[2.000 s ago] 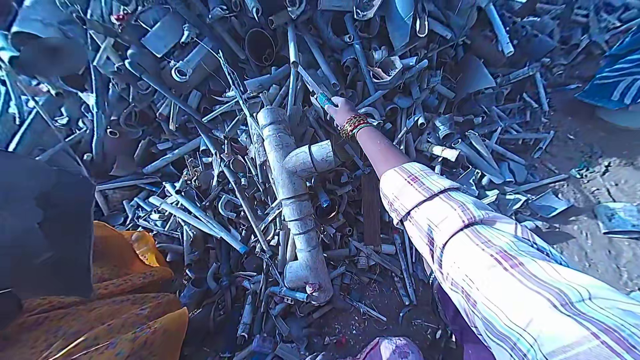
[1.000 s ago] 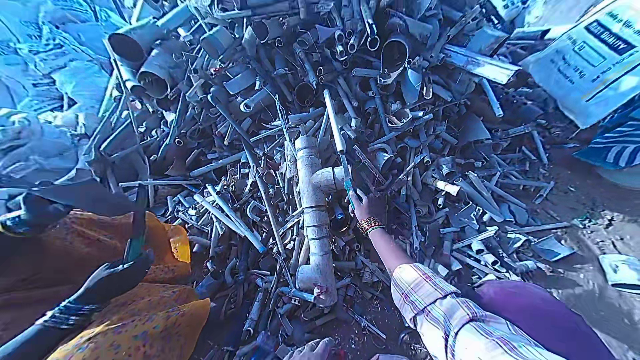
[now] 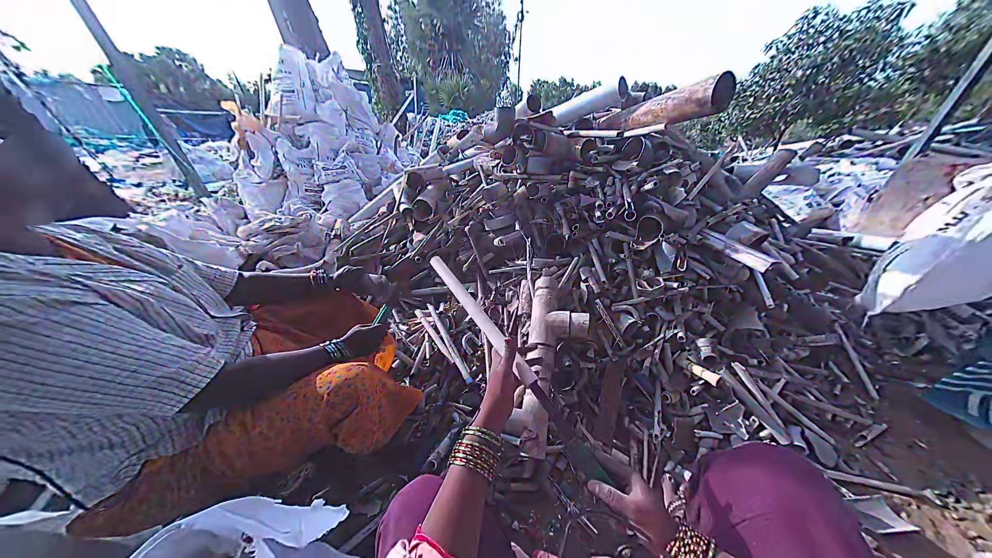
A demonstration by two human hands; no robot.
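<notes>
My left hand (image 3: 502, 380), with bangles at the wrist, holds a long pale plastic pipe (image 3: 469, 302) that slants up to the left. My right hand (image 3: 639, 505) is low between my knees, its fingers partly spread. A long dark strip, perhaps a blade, runs from the pipe's lower end towards it; whether the hand grips this is unclear. Just behind my left hand a thick grey pipe with a tee branch (image 3: 570, 324) lies on the heap of scrap pipes (image 3: 666, 287).
At the left a co-worker in a striped shirt (image 3: 116, 333) has one hand (image 3: 364, 339) by a small green thing and the other hand (image 3: 364, 284) at the heap's edge. White sacks (image 3: 302, 147) are piled behind. Another white sack (image 3: 938, 248) stands at the right.
The view has tilted well up. My left hand now holds the pale pipe. My right hand, earlier beside the tee pipe with a long tool, is now low near my knees.
</notes>
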